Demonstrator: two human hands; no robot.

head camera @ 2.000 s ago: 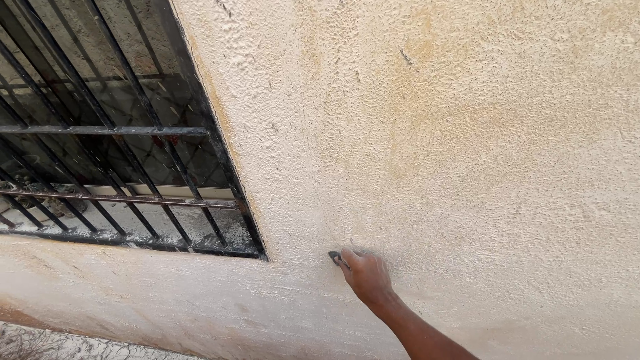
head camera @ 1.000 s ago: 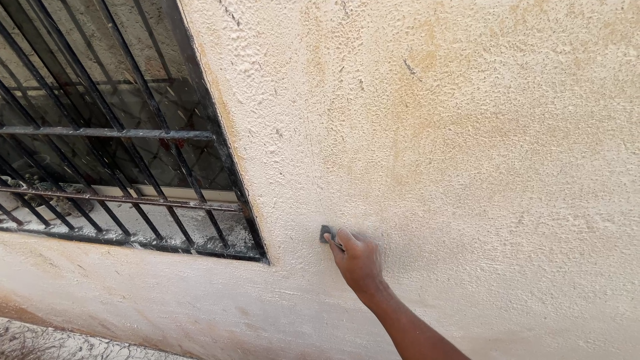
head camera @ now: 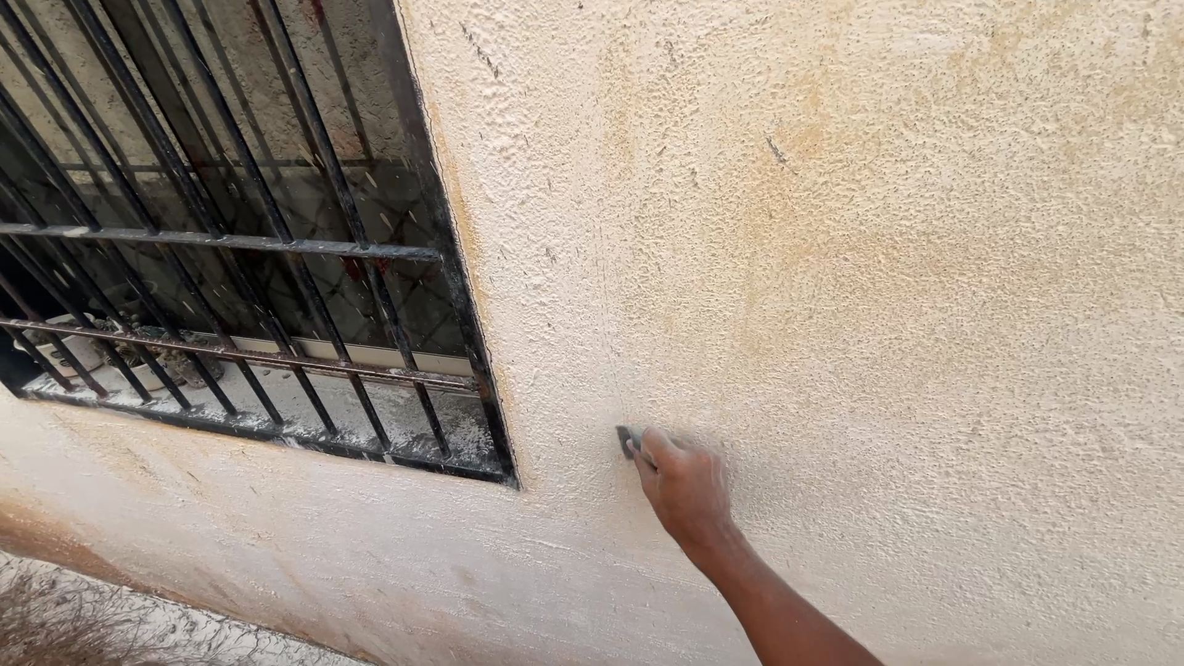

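Observation:
My right hand (head camera: 686,483) grips a small scraper (head camera: 626,441) with a dark, flat blade, and the blade lies against a rough, textured plaster wall (head camera: 888,370). Most of the tool is covered by my fingers. The hand is to the right of the lower corner of a barred window and a little above that corner's level. Pale cream paint covers the wall, with yellowish stains and a few dark scratch marks. My left hand is out of view.
A black metal window grille (head camera: 324,250) fills the upper left, with pale dust on its bottom rail. Behind it are small potted plants (head camera: 143,365) on the sill (head camera: 342,398). Dry, twiggy growth (head camera: 55,620) and pale ground lie at the lower left, below the wall.
My right hand has kept the scraper on the wall beside the window corner. The blade was tilted differently and lower against the window corner two seconds ago. The view has shifted slightly.

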